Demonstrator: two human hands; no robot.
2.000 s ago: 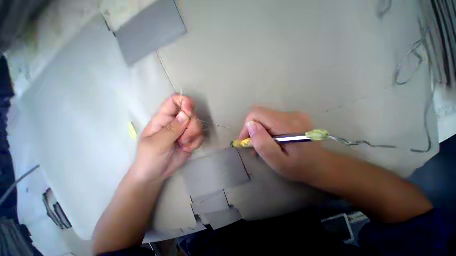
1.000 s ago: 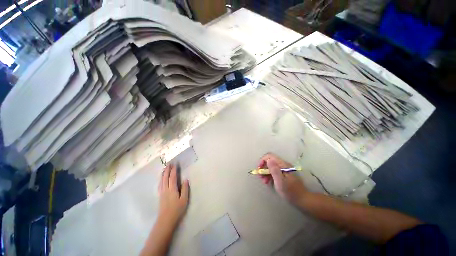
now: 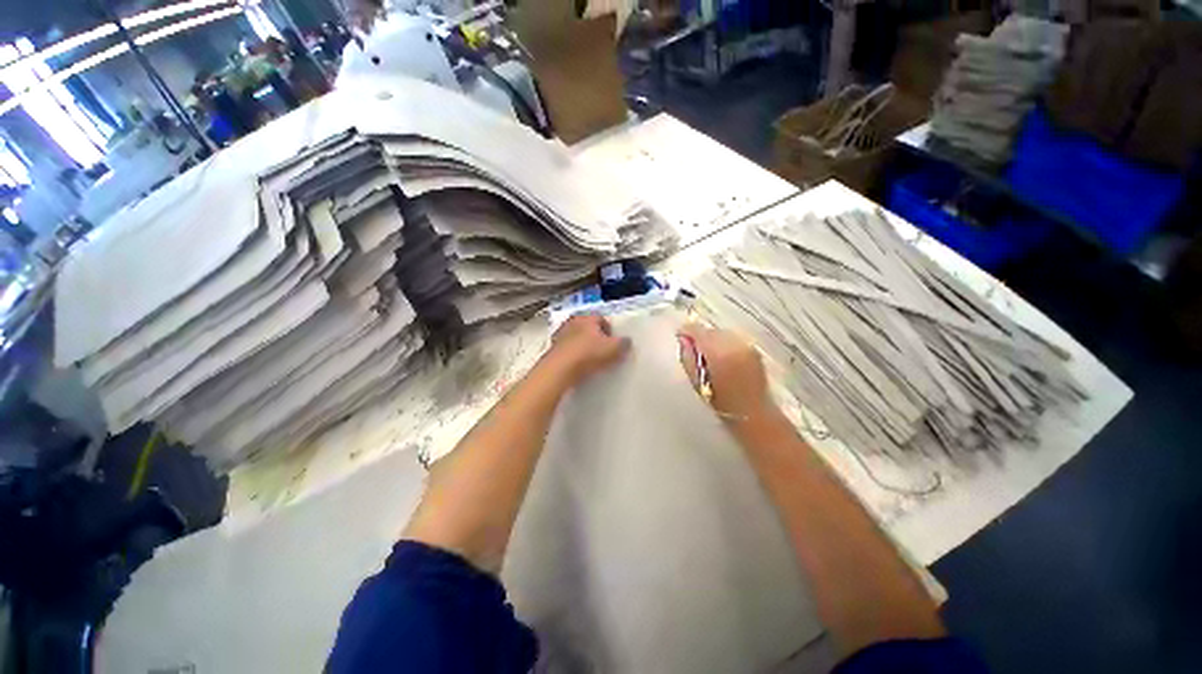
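Observation:
The beige-grey lining panel (image 3: pixel 646 514) lies in front of me, its middle raised in soft folds between my forearms. My left hand (image 3: pixel 589 348) is closed on its far edge, just in front of the power strip. My right hand (image 3: pixel 729 374) is at the panel's far right corner with the pen-shaped thread burner (image 3: pixel 703 378) in it. The pen is partly hidden by the fingers. Whether the right fingers also pinch the panel is unclear.
The tall panel stack (image 3: pixel 330 263) stands behind at left. The power strip (image 3: pixel 633 300) with a black plug is beyond my hands. Strips (image 3: pixel 896 316) are heaped at right, with the tool cord (image 3: pixel 877 481) near them. A basket (image 3: pixel 844 132) stands behind.
Both hands have moved to the panel's far end. My left hand lay flat on the panel and is now closed on its edge. The panel has risen into folds. The view has tilted up.

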